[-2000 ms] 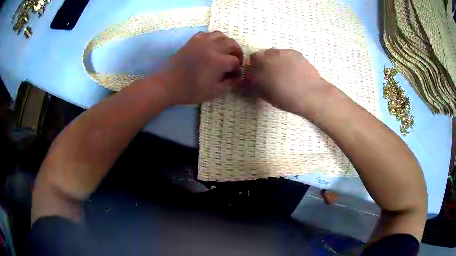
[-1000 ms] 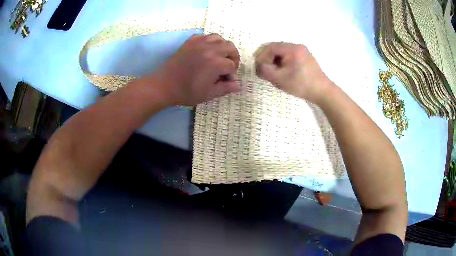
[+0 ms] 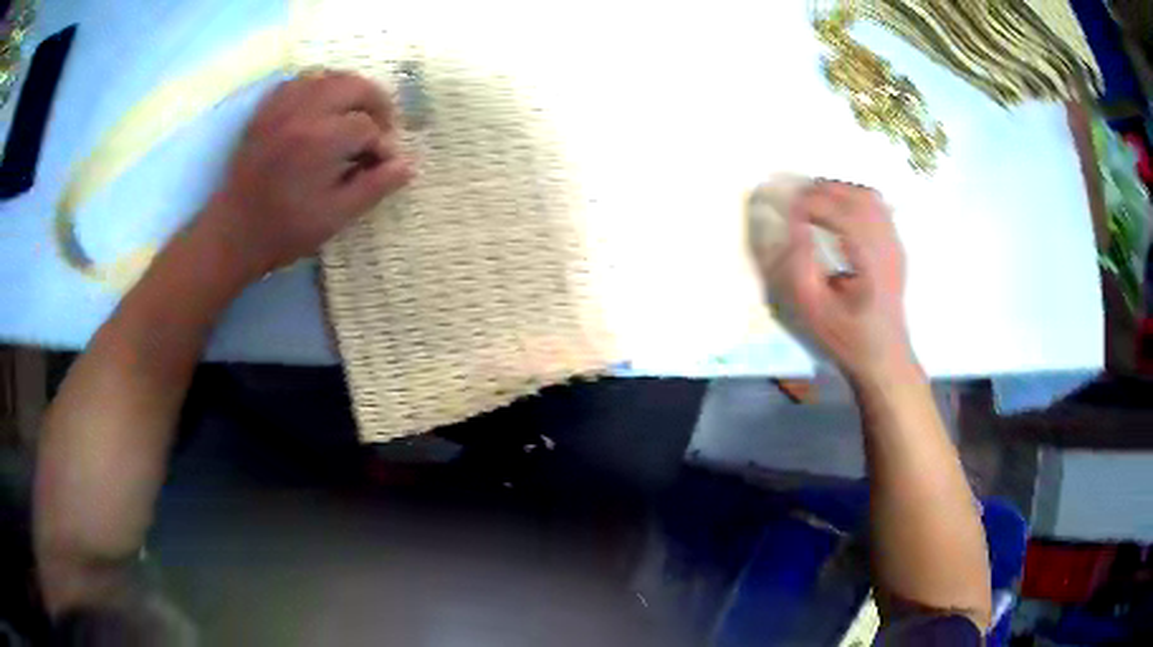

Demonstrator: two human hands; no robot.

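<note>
The woven cream-tan panel (image 3: 462,253) lies on the pale table, its lower edge tilted and over the near edge. Its right part is washed out by glare. A strap loop (image 3: 152,139) sticks out to its left. A small grey-blue patch (image 3: 412,95) shows on its upper part. My left hand (image 3: 316,164) is over the panel's left side, fingers curled beside the patch; any grip is hidden. My right hand (image 3: 835,266) is off to the right, blurred, fingers curled near a pale blurred shape (image 3: 771,215); I cannot tell whether it holds it.
A loose heap of gold hardware (image 3: 885,95) lies at the upper right, beside the layered panel stack (image 3: 999,44). A black phone (image 3: 38,114) lies at the far left, with more gold pieces (image 3: 10,51) at the rim. Blue material (image 3: 784,569) is below the table's edge.
The view has shifted, so the panel and heaps sit further left and higher. My right hand has moved away from my left, far to the right. The grey-blue patch has come into sight.
</note>
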